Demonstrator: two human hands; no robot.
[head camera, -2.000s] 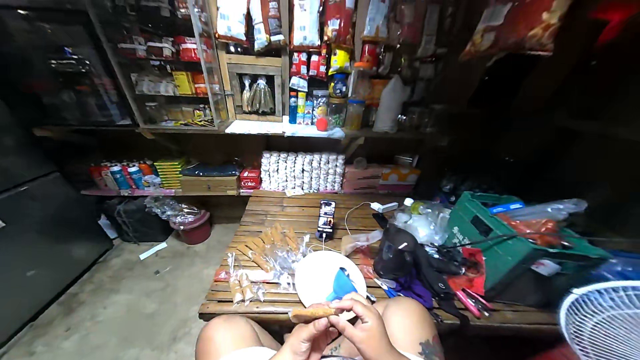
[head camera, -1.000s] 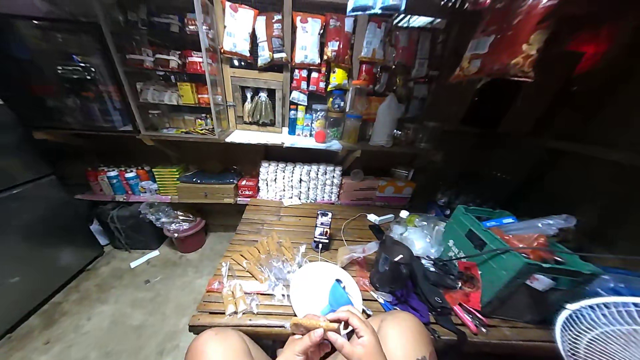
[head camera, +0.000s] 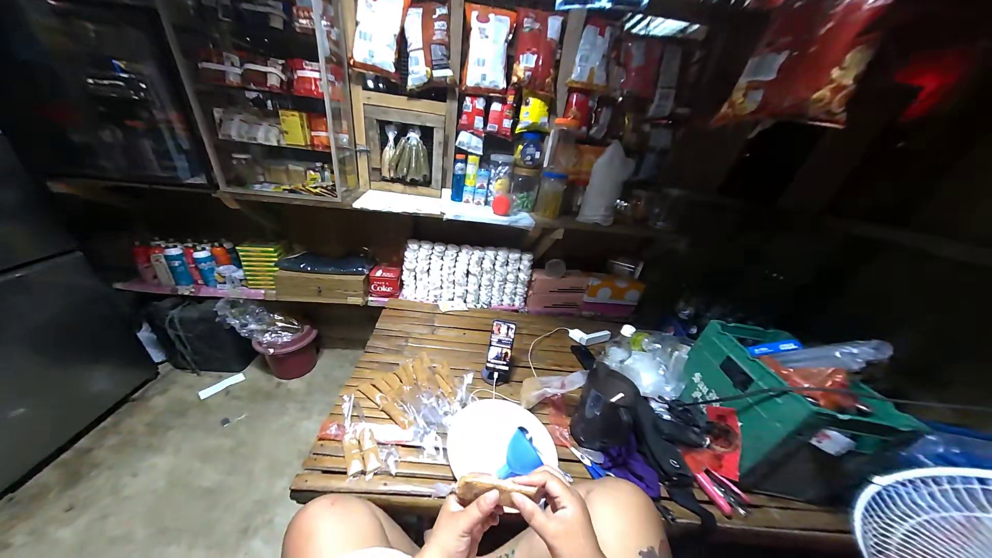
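Note:
A narrow clear plastic bag filled with brown powder (head camera: 490, 488) lies level between my two hands, just above my lap. My left hand (head camera: 463, 527) grips its near side, and my right hand (head camera: 552, 508) pinches its right end. Behind it is a round white plate or basin (head camera: 474, 435) with a blue plastic funnel (head camera: 521, 453) resting in it. To the left, several filled bags of the same brown stuff (head camera: 387, 399) lie on the slatted bamboo table (head camera: 442, 332), with two more (head camera: 361, 451) close to the front edge.
A phone (head camera: 500, 349) stands upright, plugged into a white cable. On the right are a black bag (head camera: 603, 411), a green plastic crate (head camera: 713, 372), pink-handled scissors (head camera: 714, 494) and a white fan (head camera: 922, 511). Stocked shelves line the back, and a dark red bucket (head camera: 288, 355) stands on the floor.
Both hands keep hold of the filled bag throughout, with small shifts of the fingers. The things on the table have not plainly moved.

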